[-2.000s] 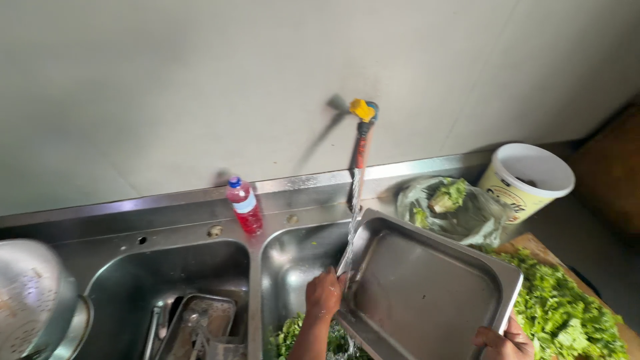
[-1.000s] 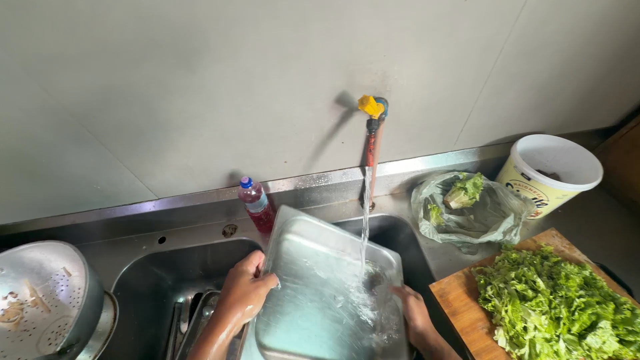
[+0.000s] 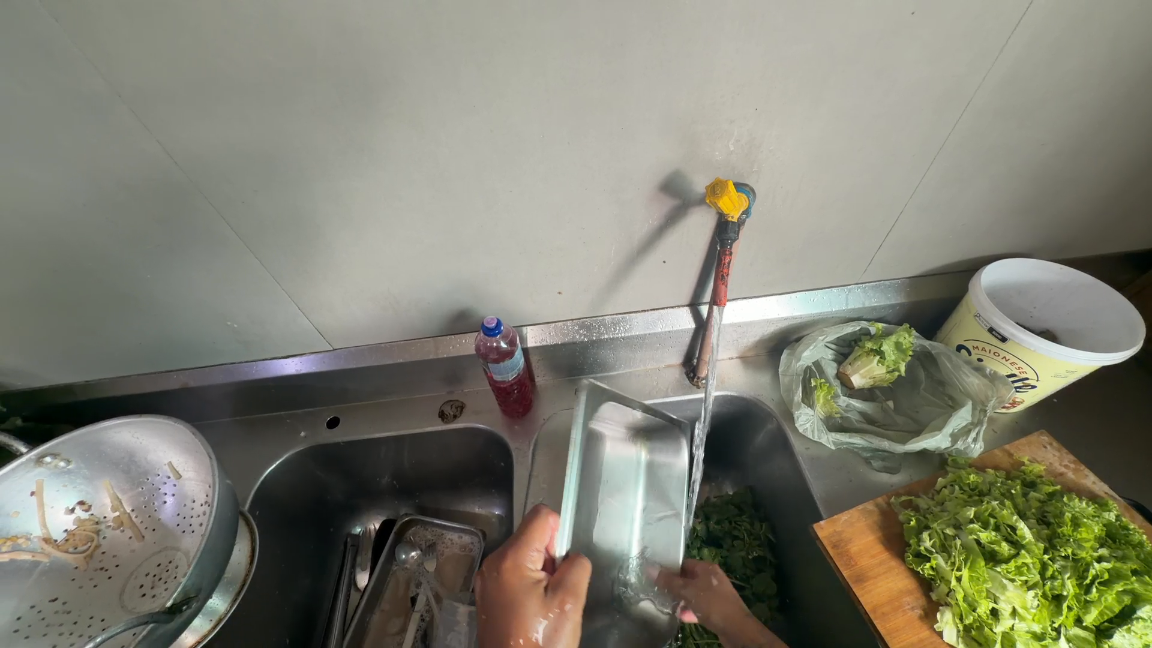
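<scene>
A rectangular stainless steel pan (image 3: 621,486) is tilted over the right sink basin (image 3: 765,450). My left hand (image 3: 531,580) grips its left edge, thumb and fingers closed on the rim. At the pan's lower right, my right hand (image 3: 711,598) touches the metal where a little water lies; its fingertips are partly blurred, so its hold is unclear. Water (image 3: 705,405) runs from the red spout of a yellow-handled tap (image 3: 727,200) just past the pan's right edge. Green leaves (image 3: 733,549) lie in the basin below.
Left, an aluminium colander (image 3: 135,504) holds food scraps; the left basin (image 3: 378,459) contains a soapy tray (image 3: 441,540) with utensils. A bottle of red liquid (image 3: 508,373) stands between basins. Right are a plastic bag (image 3: 909,409) with a lettuce stub, a mayonnaise bucket (image 3: 1017,342), and chopped lettuce (image 3: 1026,549) on a wooden board (image 3: 873,558).
The pan, under the running water a second ago, is now tipped more steeply, with the stream falling beside it. My right hand has moved from its outer right side to its lower inside.
</scene>
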